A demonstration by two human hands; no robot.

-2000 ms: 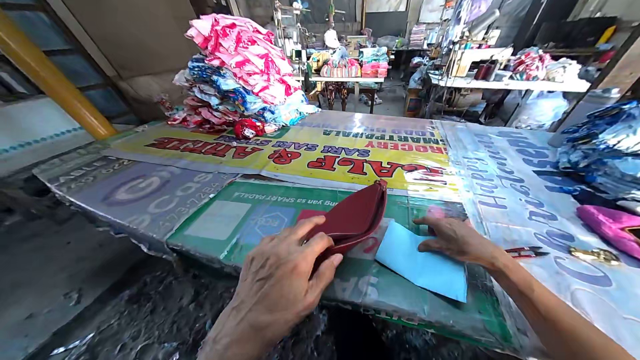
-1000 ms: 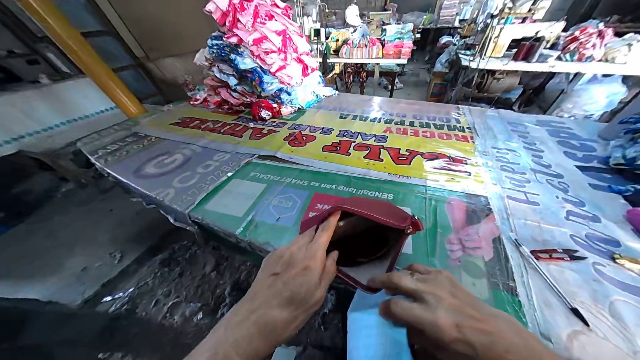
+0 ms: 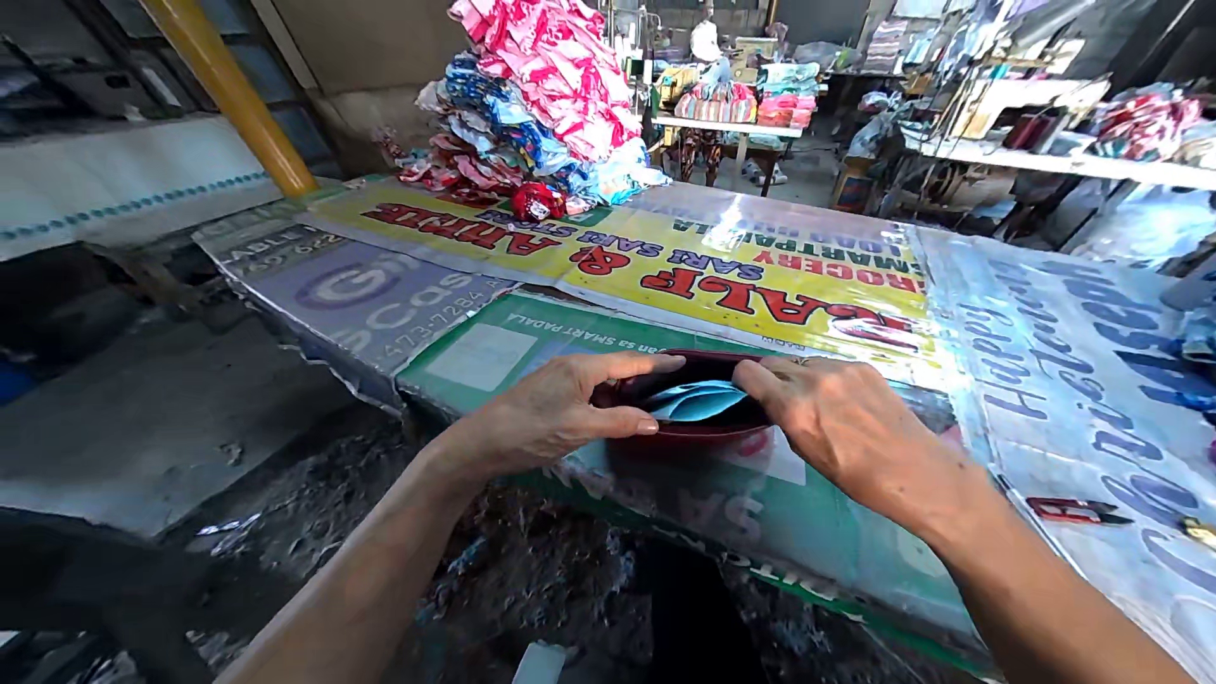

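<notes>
A dark red pouch (image 3: 684,435) is held mouth up over the near edge of the table, which is covered with printed tarpaulins (image 3: 456,332). My left hand (image 3: 560,404) grips its left end, thumb and forefinger on opposite rims. At the right end, my right hand (image 3: 836,418) holds the rim with the thumb at the opening. Folded light blue sheets (image 3: 698,401) stand inside the pouch between my hands; their lower part is hidden. Red-handled thread snips (image 3: 1078,511) lie on the table to the right of my right forearm.
A tall heap of pink and blue patterned cloth (image 3: 560,85) stands on the table's far side. A yellow post (image 3: 233,95) rises at the far left corner. Beyond are a sewing machine (image 3: 1007,100) on a white table and folded cloth stacks (image 3: 788,93). Scraps litter the floor (image 3: 513,570).
The light blue sheet, outside the pouch in both earlier frames, is now inside it. My right hand has moved from the sheet to the pouch's right end.
</notes>
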